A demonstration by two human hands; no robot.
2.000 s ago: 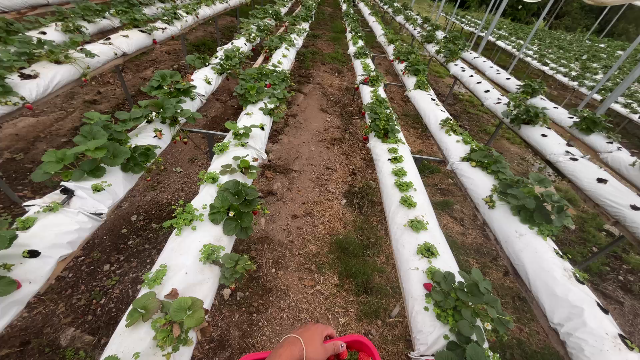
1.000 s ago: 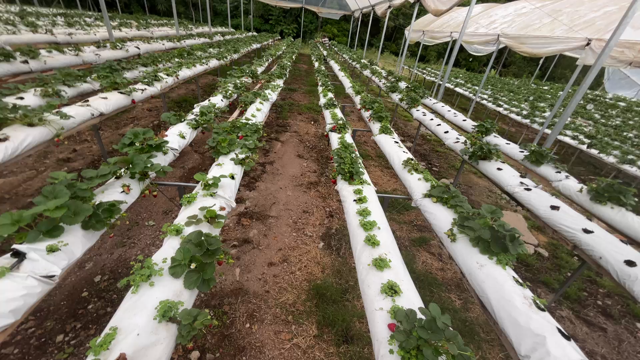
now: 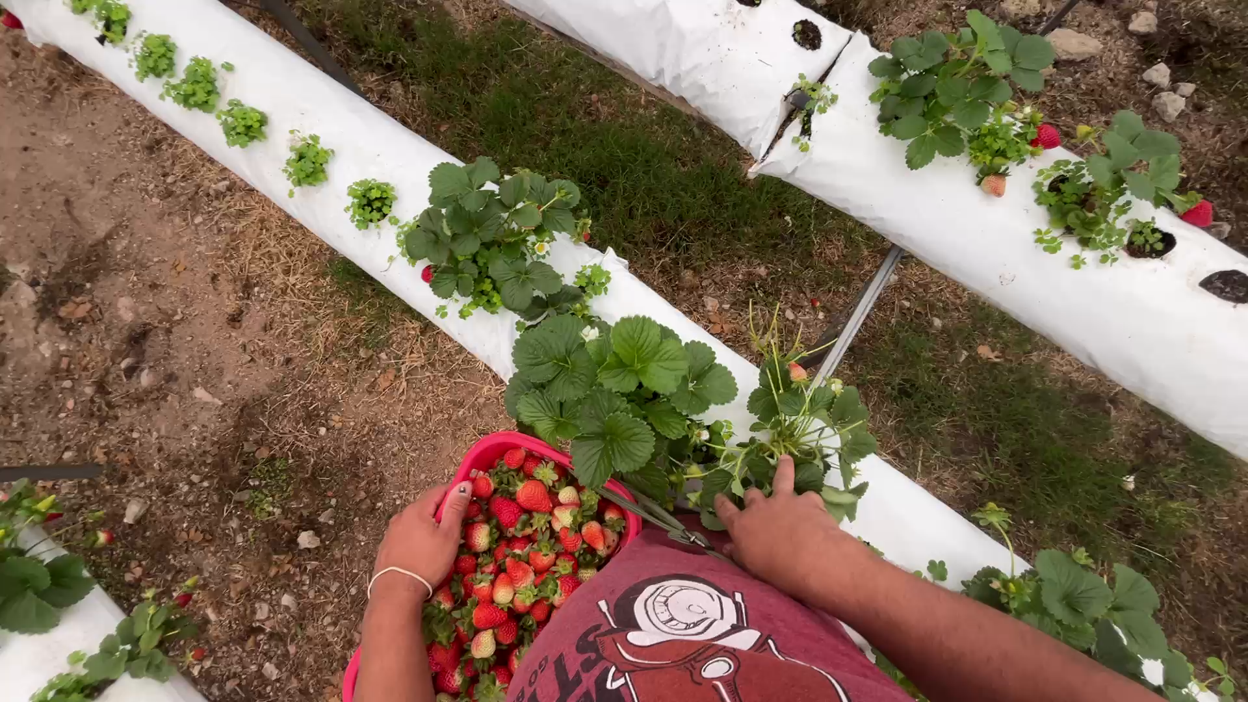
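Note:
My left hand grips the rim of a red plastic container, its thumb over the edge. Many picked strawberries, red and partly pale with green caps, fill the container, which rests against my shirt. My right hand reaches into the leaves of a strawberry plant on the white plastic-covered grow row; its index finger points forward among the stems, and some fingers are hidden by foliage. Above that hand, a pinkish strawberry hangs on this plant. A larger leafy strawberry plant overhangs the container's edge.
Small green plants grow along the same row. A second white row runs at upper right, bearing plants and red strawberries. A metal support bar crosses between the rows. Another row's end shows at lower left, beyond bare soil.
The view has swung down from the long rows to the near row. Two seconds ago one hand showed at the container; now both hands are in view, the right one among leaves.

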